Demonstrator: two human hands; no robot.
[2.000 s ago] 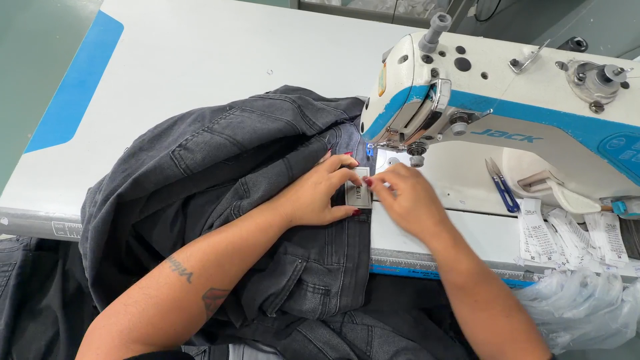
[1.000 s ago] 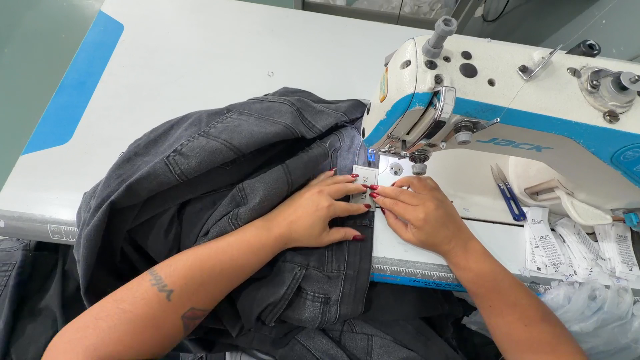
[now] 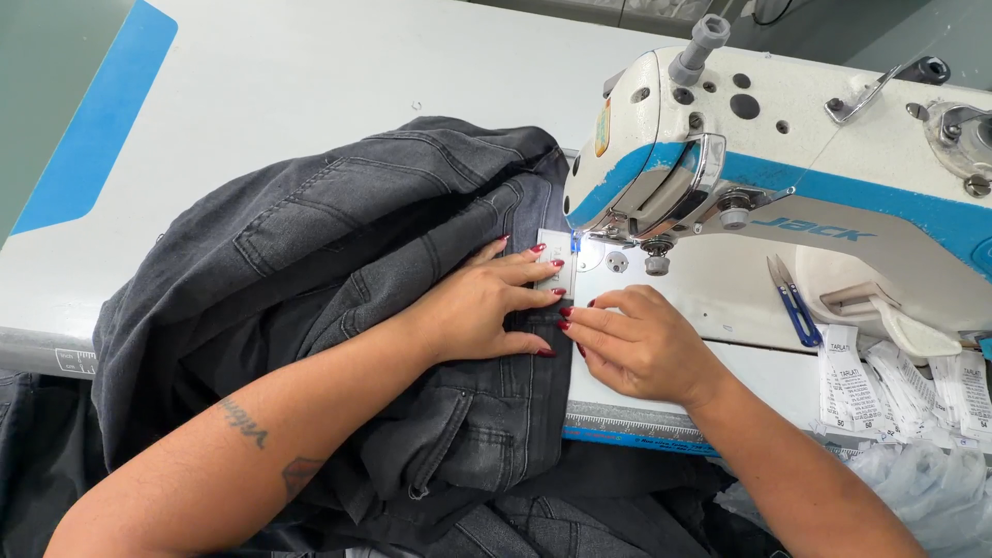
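Dark grey denim jeans lie bunched on the white table, their waistband edge running beside the needle area of a white and blue Jack sewing machine. A white label with writing lies flat on the waistband, its top right corner close to the presser foot. My left hand rests on the jeans with fingers spread, its fingertips pressing the label and the waistband. Just right of the waistband edge, below the label, my right hand has its thumb and fingers bent together; whether anything thin is between them is hidden.
Blue-handled thread snips lie under the machine arm. Bundles of white printed labels sit at the right, above crumpled clear plastic. A ruler strip runs along the table's front edge. More dark denim hangs below the table edge.
The label and waistband are now closer to the presser foot. My right hand has come off the label and moved down beside the waistband edge. My left hand's fingers are spread wider.
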